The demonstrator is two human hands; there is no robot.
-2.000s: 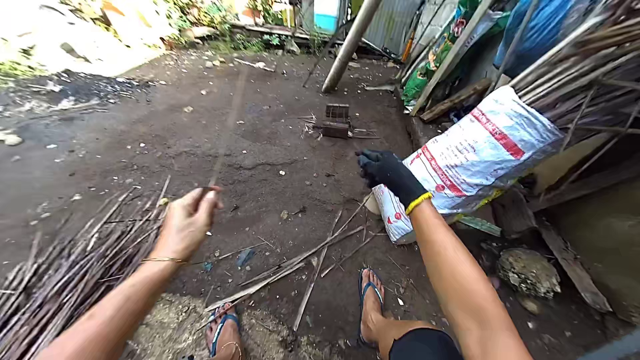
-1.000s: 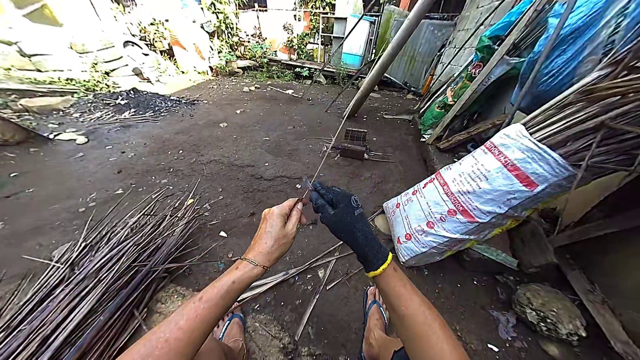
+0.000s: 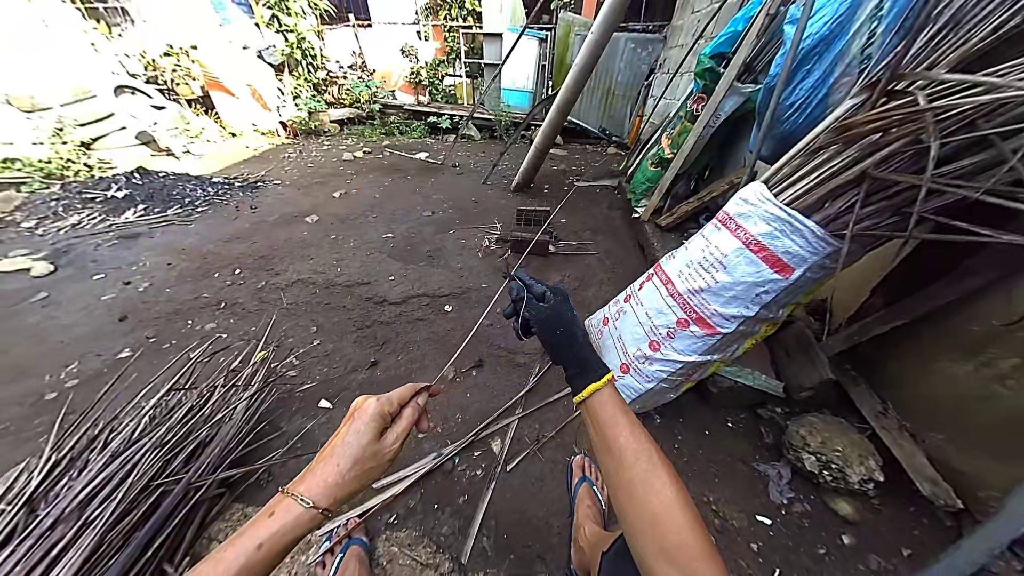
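My bare left hand [image 3: 376, 432] pinches the near end of a thin leaf midrib stick [image 3: 478, 324] between thumb and fingers. The stick slants up and away to the right. My right hand [image 3: 548, 320], in a black glove with a yellow cuff, is closed around it farther along, and a thin curled strand hangs at its fingers. Beyond the glove, the stick's tip passes in front of a small dark object with a wire grid [image 3: 532, 228] on the soil. A pile of long dry sticks [image 3: 152, 464] lies at the lower left.
A white printed woven sack [image 3: 704, 296] leans at the right, beside a big bundle of dry stalks [image 3: 920, 136]. A rock [image 3: 834, 452] and planks [image 3: 896, 436] lie below it. A slanting pole [image 3: 572, 92] stands ahead. Loose dry strips [image 3: 480, 436] lie near my sandalled feet.
One second ago my hands were together on the stick; now my left hand is lower and nearer me, with my gloved hand farther up it. Two seconds ago the hands were wide apart.
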